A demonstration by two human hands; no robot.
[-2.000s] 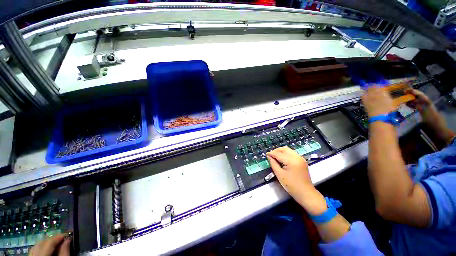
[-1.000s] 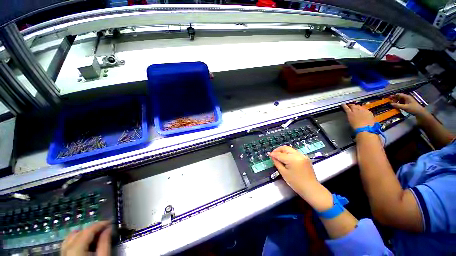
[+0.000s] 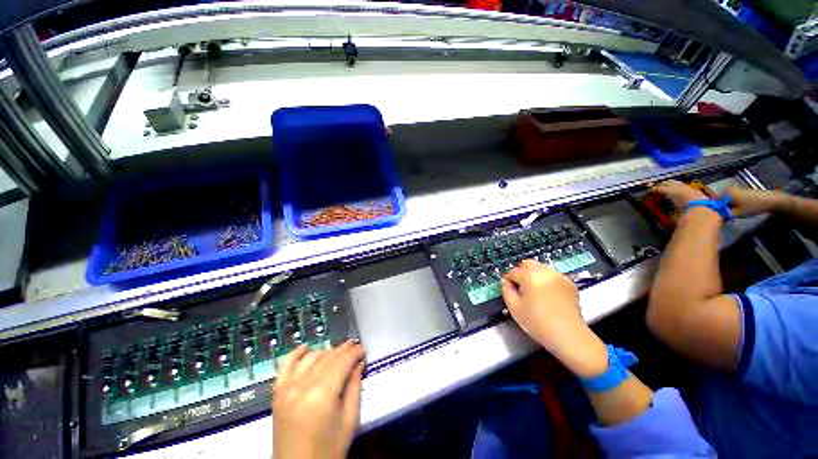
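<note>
Two black solder pallets lie on the conveyor, each framing a green circuit board with rows of dark and shiny parts. My left hand [image 3: 317, 394] rests on the lower right edge of the left pallet [image 3: 215, 414], beside its board [image 3: 211, 359]. Its fingers are extended, with nothing seen in them. My right hand [image 3: 549, 300] is over the right board [image 3: 574, 262], fingertips pinched together near its front edge. Any small part between them is too small to tell. A blue band circles the right wrist. The right pallet [image 3: 460, 309] lies under this hand.
Behind the rail stand a wide blue bin [image 3: 182, 260] with grey leaded parts and a tilted blue bin [image 3: 343, 229] with orange-red ones. A brown-red box [image 3: 569, 136] and small blue bin [image 3: 665, 143] stand right. Another worker's arms [image 3: 686, 260] reach over an orange fixture [image 3: 662, 208].
The left pallet and my left hand have moved right along the conveyor. The right pallet and my right hand have shifted slightly right. The neighbour's hands and the orange fixture have moved.
</note>
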